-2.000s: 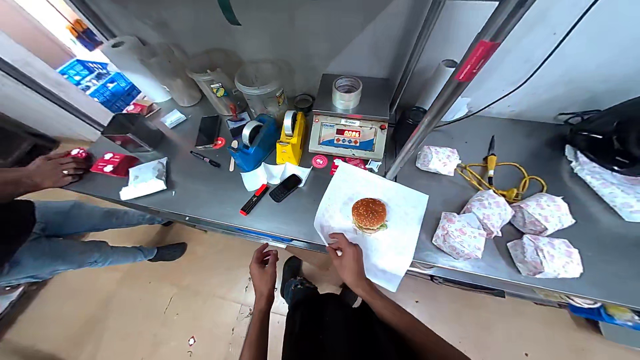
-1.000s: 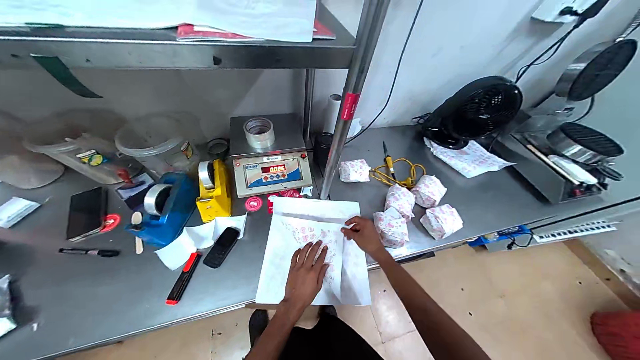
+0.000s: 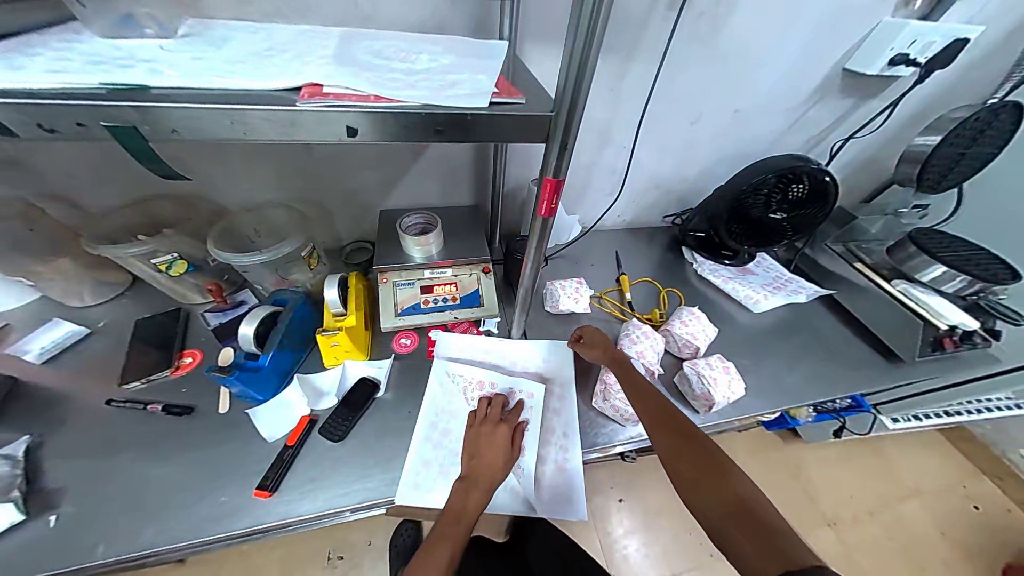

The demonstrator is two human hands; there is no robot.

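Note:
Printed wrapping paper (image 3: 560, 448) lies at the bench edge, with a smaller folded flap on top. My left hand (image 3: 494, 436) rests flat on that flap, fingers slightly apart. Whatever lies beneath the flap is hidden; no burger shows. My right hand (image 3: 592, 346) is at the paper's upper right corner, fingers curled; whether it pinches the corner cannot be told. Just right of it sit several wrapped bundles, among them one (image 3: 710, 384) near the bench edge and one (image 3: 567, 296) farther back.
A digital scale (image 3: 438, 300) carries a tape roll (image 3: 420, 234). Left of it stand a yellow tape dispenser (image 3: 344, 332) and a blue one (image 3: 276, 352). A phone (image 3: 350, 410) and marker (image 3: 286, 458) lie nearby. A metal post (image 3: 552, 192) rises behind the paper; a black fan (image 3: 760, 210) stands right.
The burger, bare on the paper two seconds ago, is out of sight under folded paper. My right hand has moved away from my left, toward the paper's upper right corner. The view has swung right.

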